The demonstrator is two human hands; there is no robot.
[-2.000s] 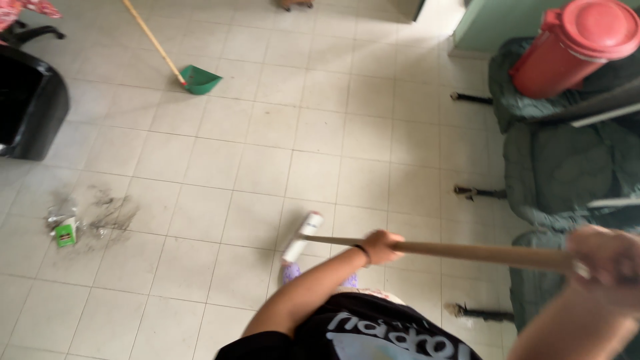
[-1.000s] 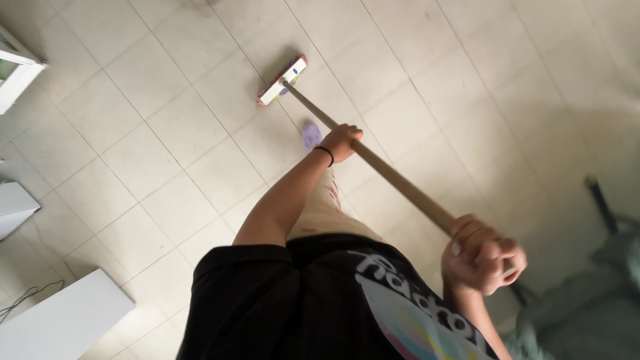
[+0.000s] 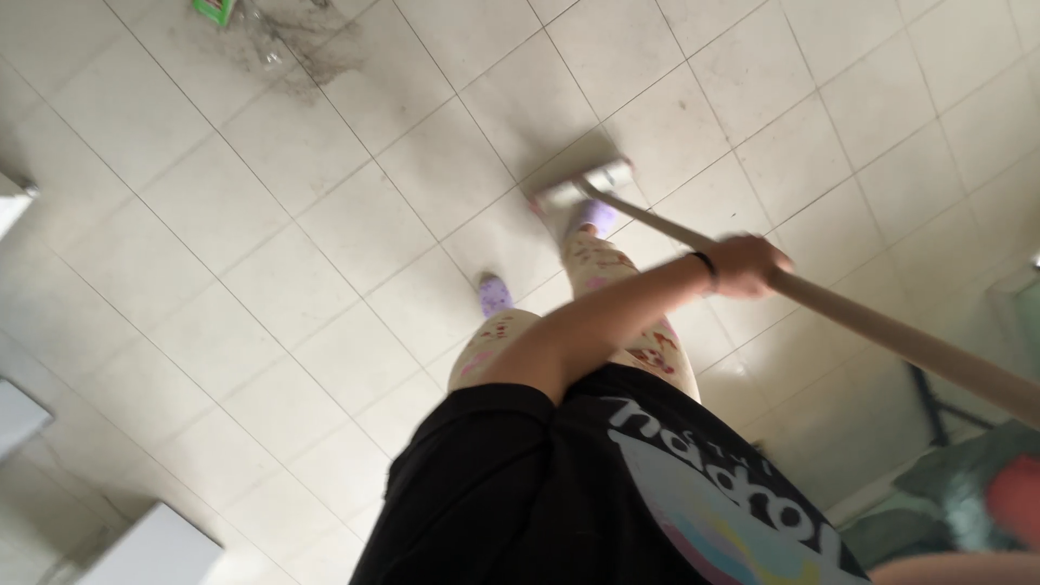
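Note:
My left hand (image 3: 751, 266), with a black band at its wrist, is closed around the middle of a long wooden handle (image 3: 894, 337). The handle slopes down to a white broom head (image 3: 583, 185), blurred, resting on the tiles by my purple shoe (image 3: 597, 216). Only a bit of my right forearm (image 3: 959, 569) shows at the bottom right; my right hand is out of the frame, as is the handle's upper end. A smear of dark dirt (image 3: 321, 57) with clear plastic scraps lies at the top left, beside a green packet (image 3: 214, 8).
My other purple shoe (image 3: 495, 296) stands on the tiled floor. White furniture pieces (image 3: 154, 548) jut in at the lower left and the left edge. At the lower right are dark green covered seats (image 3: 902, 520) and a blurred red object (image 3: 1020, 496).
The view has turned a lot. My right hand, on the handle's upper part in both earlier frames, has left the view. My left hand keeps its hold; the dirt and packet are in view again.

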